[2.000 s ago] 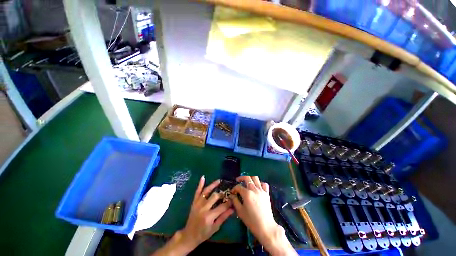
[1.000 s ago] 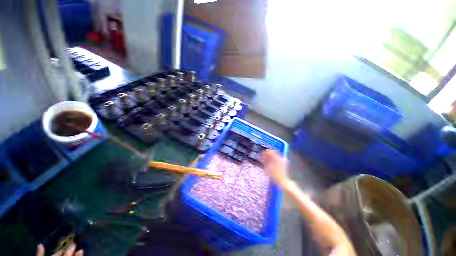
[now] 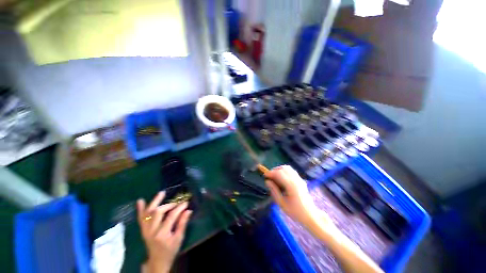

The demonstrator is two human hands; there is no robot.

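The black lock housing (image 3: 173,171) lies on the green mat, with brass parts (image 3: 180,198) at its near end. My left hand (image 3: 162,226) is at this near end, its fingertips on the brass parts and the housing edge. A ring shows on one finger. My right hand (image 3: 288,191) is closed around the wooden handle of the hammer (image 3: 262,169), right of the housing. Most of the handle is hidden by the hand. The picture is blurred.
A white grease tub (image 3: 216,112) stands behind, beside blue parts bins (image 3: 147,133) and a divided cardboard box (image 3: 101,154). Dark pliers (image 3: 250,185) lie on the mat. Rows of black housings (image 3: 304,125) stand at right, above a blue crate (image 3: 418,218). A blue tray (image 3: 53,234) is left.
The view swung right, then partly back left. My right hand left the housing, was over the blue crate, and has now taken hold of the hammer handle. My left hand stays at the housing.
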